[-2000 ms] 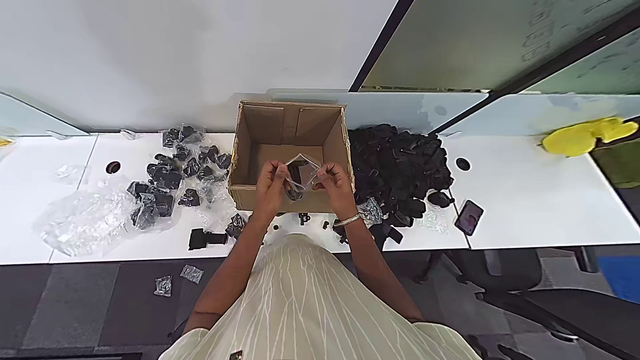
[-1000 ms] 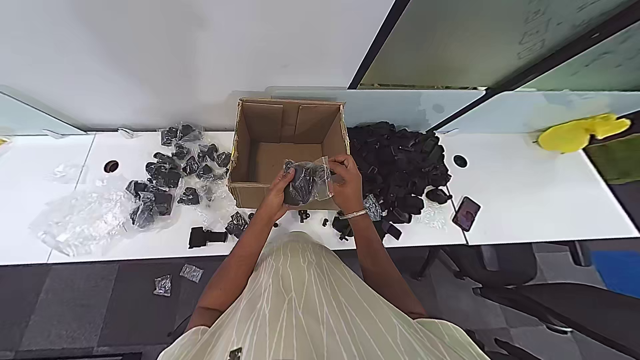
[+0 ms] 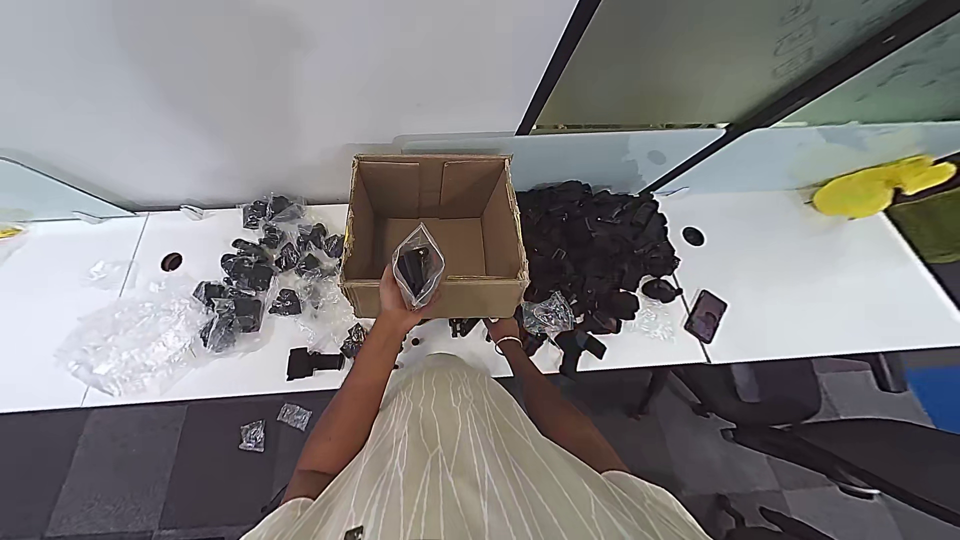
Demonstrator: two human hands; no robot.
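Observation:
My left hand (image 3: 397, 301) holds a clear plastic bag (image 3: 419, 267) with black parts inside, its mouth spread, over the front wall of an open cardboard box (image 3: 480, 298). My right hand (image 3: 504, 328) is low at the front of the box, beside small black parts (image 3: 463, 327) on the table; its fingers are partly hidden, so I cannot tell what they touch. A big heap of black parts (image 3: 592, 247) lies right of the box. Bagged black parts (image 3: 251, 274) are spread to its left.
Crumpled clear plastic bags (image 3: 135, 337) cover part of the white table at left. A black part (image 3: 313, 363) lies by the front edge. A smartphone (image 3: 706, 316) and a yellow object (image 3: 862, 191) are at right. Small packets (image 3: 253, 436) lie on the floor; a black chair (image 3: 840, 450) stands right.
My right hand has let go of the plastic bag and moved down to the table in front of the box. The bag stays in my left hand, now with its mouth spread.

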